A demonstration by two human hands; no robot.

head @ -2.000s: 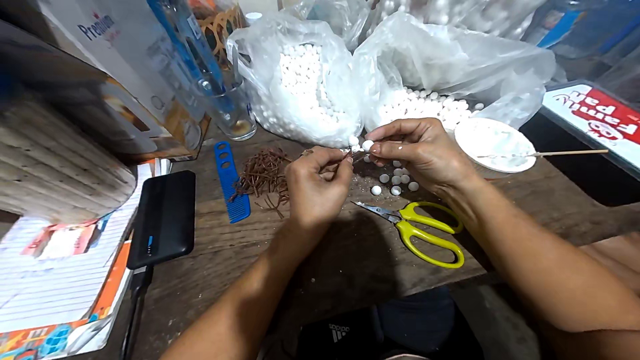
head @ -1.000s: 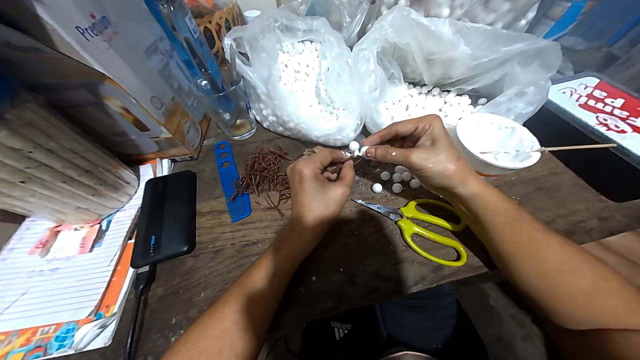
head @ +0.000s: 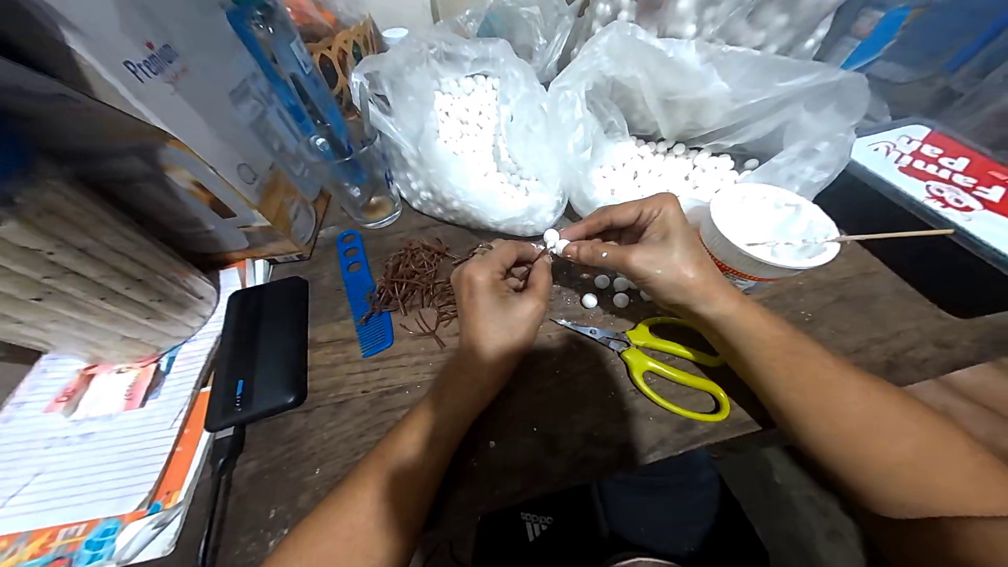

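My left hand (head: pixel 504 295) pinches a thin brown stem, with small white balls (head: pixel 551 236) at its tip. The thumb and fingers of my right hand (head: pixel 646 248) close on one of these balls, touching the others. Several loose white balls (head: pixel 620 300) lie on the wood below my right hand. Left of my left hand is a pile of short brown stems (head: pixel 413 279), partly over a blue comb (head: pixel 365 295). Scissors with yellow handles (head: pixel 677 382) lie slightly open nearer to me. A tub of white paste (head: pixel 776 224) with a wooden stick (head: pixel 890 235) stands at the right.
Two plastic bags of white balls (head: pixel 472 150) (head: pixel 669 169) stand behind my hands. A drinking glass (head: pixel 370 189) stands back left. A black power bank (head: pixel 264 346) with a cable, lined paper (head: pixel 94 457) and a bundle of pale sticks (head: pixel 94 260) are left. A dark case (head: pixel 906 236) lies right.
My hands stay together at nearly the same place, while the small white balls between the fingertips have shifted slightly.
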